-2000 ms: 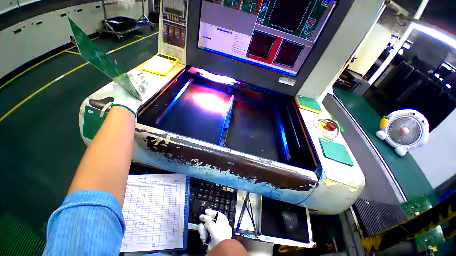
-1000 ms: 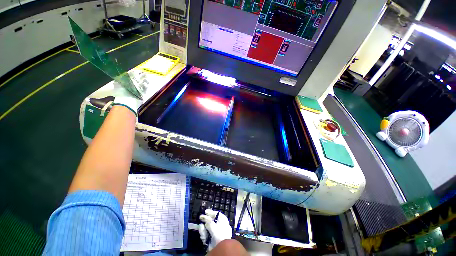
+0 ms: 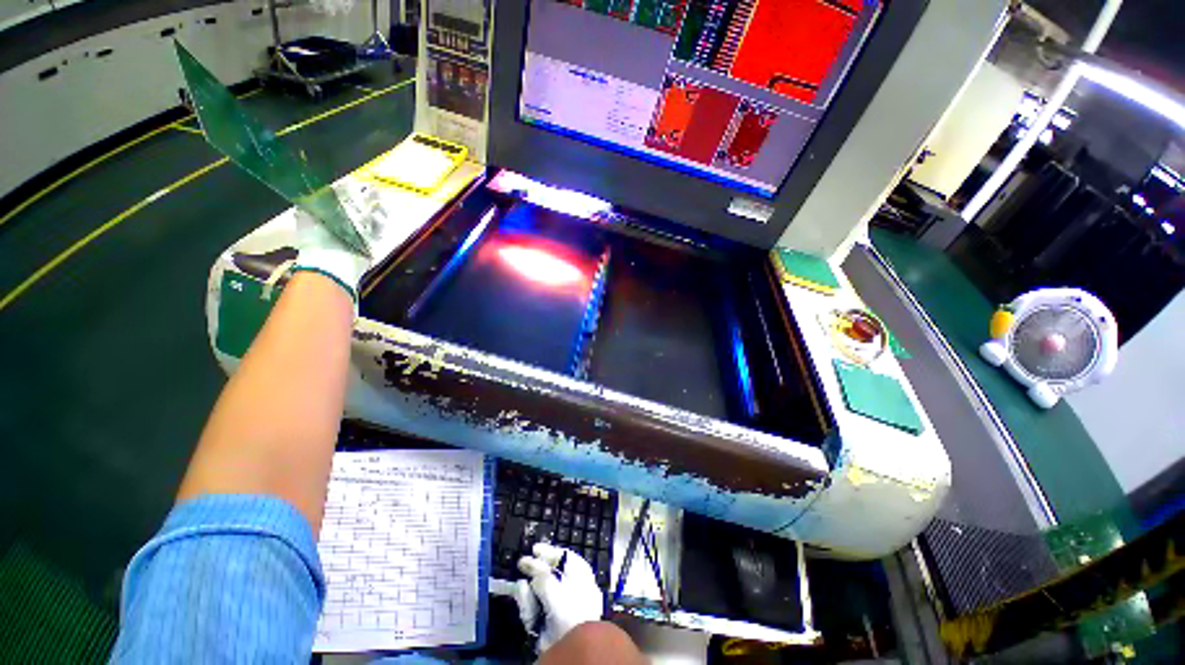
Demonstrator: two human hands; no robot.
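My left hand [image 3: 335,247], in a white glove, grips a green circuit board [image 3: 254,146] by its lower right end, tilted up above the machine's left side. My right hand [image 3: 563,592], white-gloved, rests over the black keyboard [image 3: 587,526]; a dark stick shows at its fingers, and I cannot tell if it is gripped. The machine opening [image 3: 663,325] shows metal rails and a bright reddish-white light. The monitor [image 3: 624,98] shows green board images and large red blocks.
A gridded sheet on a clipboard [image 3: 403,552] lies left of the keyboard. A dark V shape [image 3: 641,559] and a mouse [image 3: 754,569] are at right. Green pads [image 3: 879,398] and a round dish [image 3: 856,334] sit on the machine's right side. A white fan [image 3: 1053,340] stands farther right.
The monitor picture has changed, with larger red areas at its upper right and lower part. Both hands and the board stay nearly still.
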